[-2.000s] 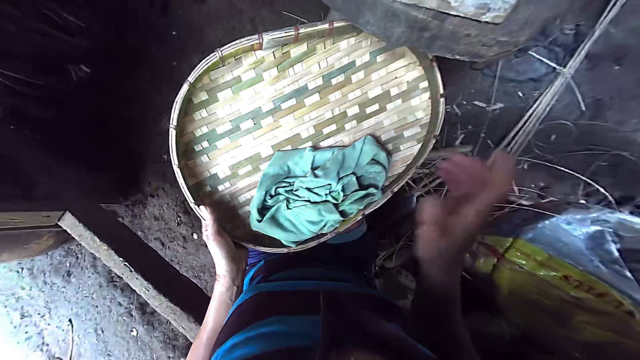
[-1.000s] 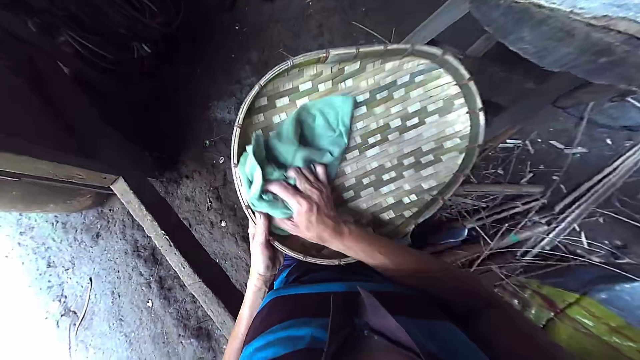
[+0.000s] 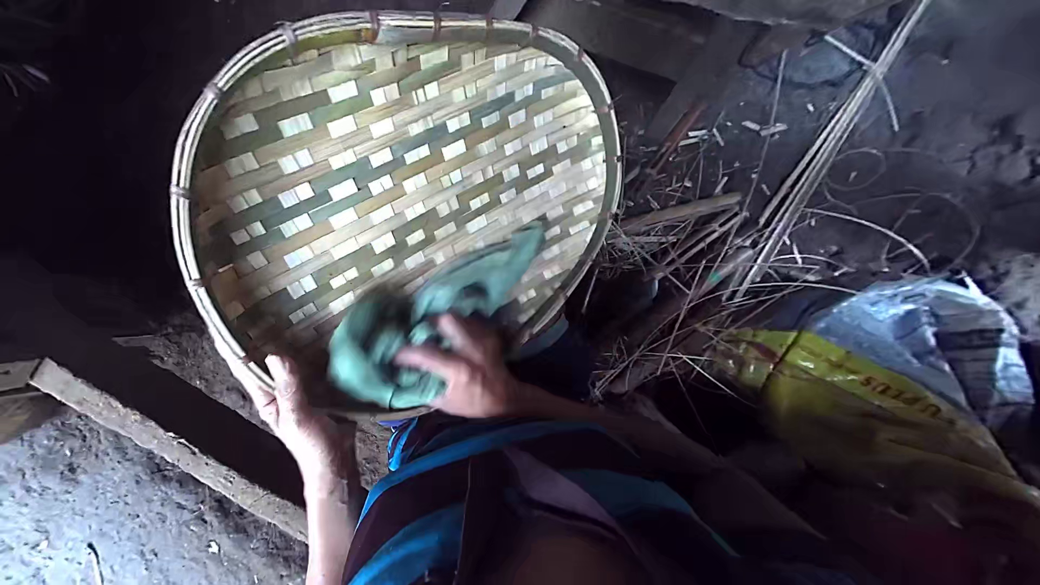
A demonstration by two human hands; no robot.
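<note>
A shallow woven bamboo tray [image 3: 406, 162] with a bound rim is tilted towards me above my lap. My left hand [image 3: 284, 398] grips its rim at the lower left, thumb on the inside and the other fingers mostly hidden. On the lower part of the weave lies a crumpled green cloth [image 3: 374, 349], with one corner stretched up to the right. My right hand [image 3: 467, 370], blurred, has its fingers on the cloth and presses it against the tray; part of the cloth is bunched by the fingers.
Thin bamboo strips [image 3: 821, 162] and scattered shavings [image 3: 682, 276] lie on the dark ground at the right. A yellow plastic sack [image 3: 877, 398] bearing writing and clear plastic sheeting [image 3: 926, 317] are at the lower right. A wooden beam [image 3: 171, 447] runs along the lower left.
Two seconds ago my right hand was off the cloth, right of the tray; a second ago it was on it. Since then hand and cloth have moved from the tray's left side to its lower middle.
</note>
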